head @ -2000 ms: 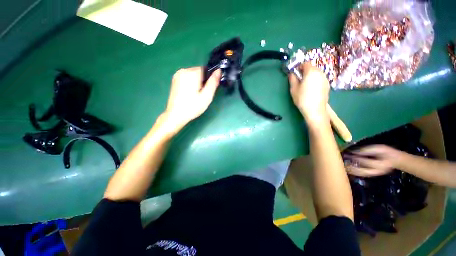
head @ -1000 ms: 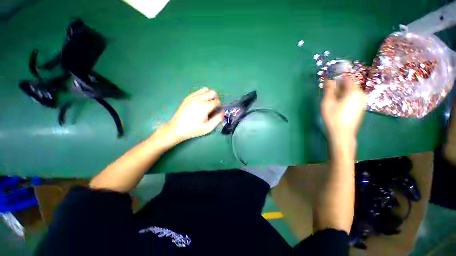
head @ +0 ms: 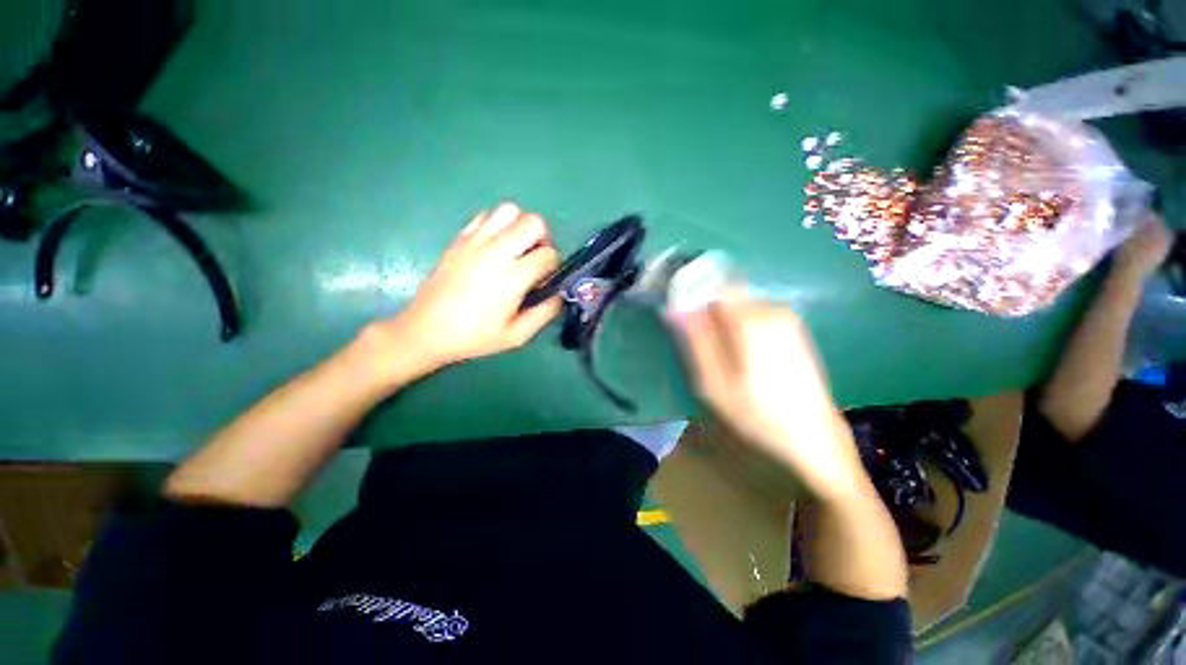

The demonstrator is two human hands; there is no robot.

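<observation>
My left hand (head: 484, 288) grips a black headphone assembly (head: 601, 279) on the green belt, in the middle of the view. Its thin curved arm reaches down toward the belt's near edge. A small bright spot shows at its joint. My right hand (head: 752, 366) is just to the right, blurred, shut on a small mallet (head: 698, 281) whose whitish head is close to the assembly. Whether the head touches it cannot be told. The handle is hidden in my fist. A pile of small metal caps (head: 852, 204) lies at the right.
A clear bag of copper-pink caps (head: 1008, 221) lies beside the pile, near a metal bracket (head: 1119, 88). Black assemblies (head: 143, 163) lie at the left. An open carton (head: 995, 448) of black parts stands below the belt. Another person's arm (head: 1096, 331) reaches in at the right.
My right hand has moved left from the cap pile to the assembly with the mallet. My left hand still holds the assembly. Another person's arm has appeared beside the bag.
</observation>
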